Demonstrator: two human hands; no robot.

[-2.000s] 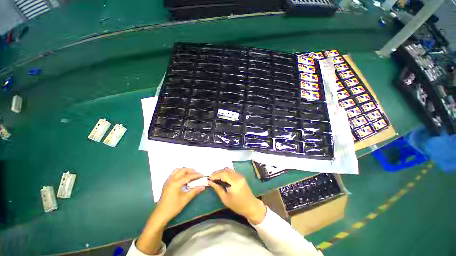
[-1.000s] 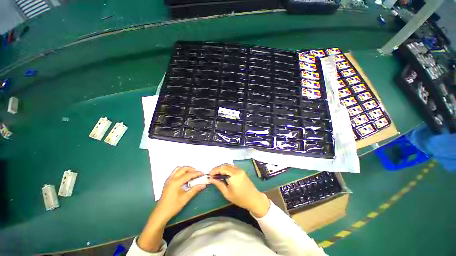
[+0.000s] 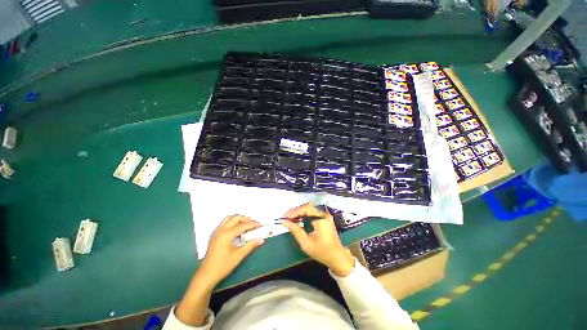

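Observation:
My left hand [image 3: 230,243] holds a white housing [image 3: 267,231] by its left end, over the front edge of the white work paper [image 3: 222,209]. My right hand [image 3: 316,237] holds dark, thin tweezers [image 3: 311,218], their tips at the upper side of the housing. My right fingers are close to the housing's right end; whether they touch it is unclear. Any small part at the tips is too small to tell. The large black blister tray [image 3: 270,119] lies behind my hands, with one white piece [image 3: 294,145] in it and several coloured modules [image 3: 399,100] at its right.
Pale housings lie at left, a pair [image 3: 138,169] and another pair [image 3: 75,245] nearer me. A filled tray [image 3: 468,132] lies at right on cardboard. An open brown carton [image 3: 412,274] stands at the bench edge, and a blue bin [image 3: 515,198] beyond it. A person's hand [image 3: 494,9] shows at top right.
My right hand has moved right and slightly up, exposing more of the housing. The tweezers now lie across its upper side. My left hand has hardly moved. Another person's hand has appeared at top right.

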